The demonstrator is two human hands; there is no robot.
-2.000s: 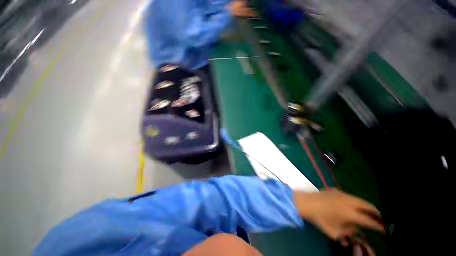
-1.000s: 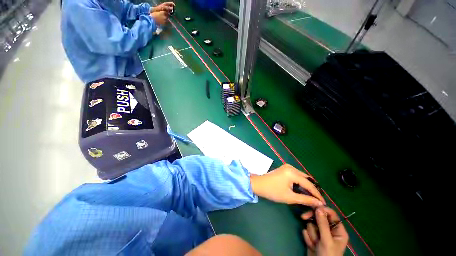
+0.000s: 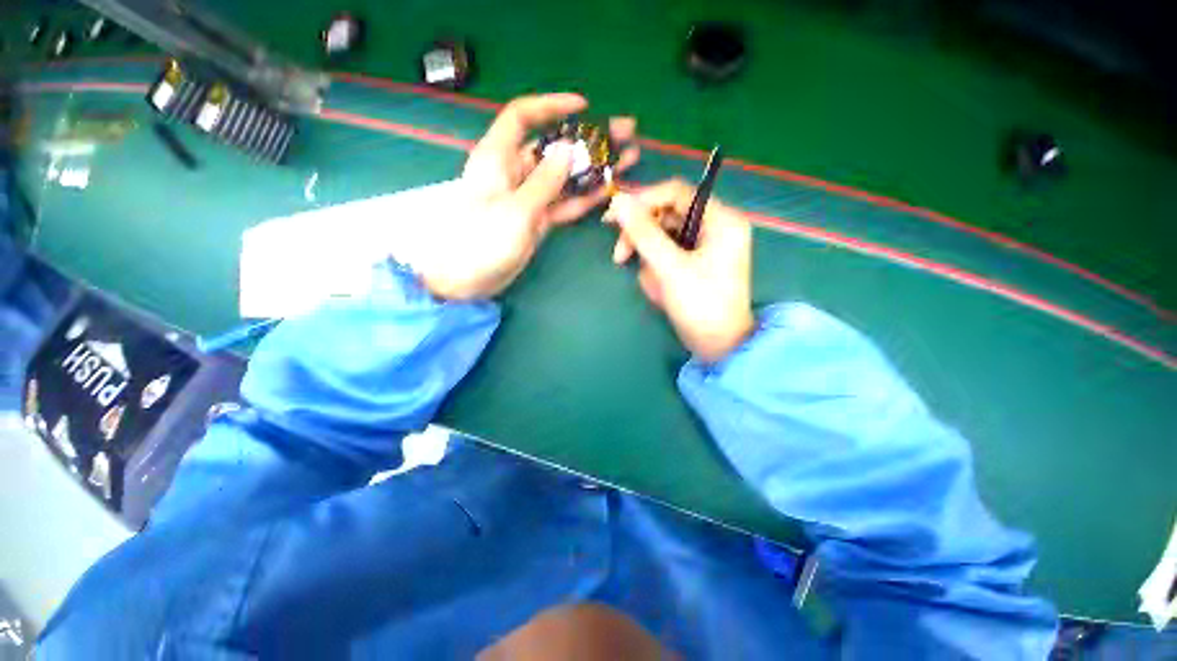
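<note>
My left hand (image 3: 506, 194) holds a round device unit (image 3: 577, 152) over the green mat, its open side with gold and white parts facing up. The thumb lies against the unit. My right hand (image 3: 684, 252) holds black tweezers (image 3: 701, 196) pen-like, their dark end pointing up and away. The right fingertips are at the near right edge of the unit, with a small pale orange spot between them that is too blurred to name. A white paper sheet (image 3: 323, 252) lies flat under and beside the left forearm.
Beyond the red lines, the green conveyor carries spaced round units (image 3: 445, 62), one plain black (image 3: 715, 52). A ribbed black block (image 3: 226, 114) stands by the metal post (image 3: 245, 58) at upper left. A dark bar (image 3: 177, 146) lies near it. A bin (image 3: 116, 400) is at lower left.
The view has swung right and down onto my hands. My left hand now shows the open round unit clearly, with the right fingertips at its edge. The neighbouring worker's hands have left view.
</note>
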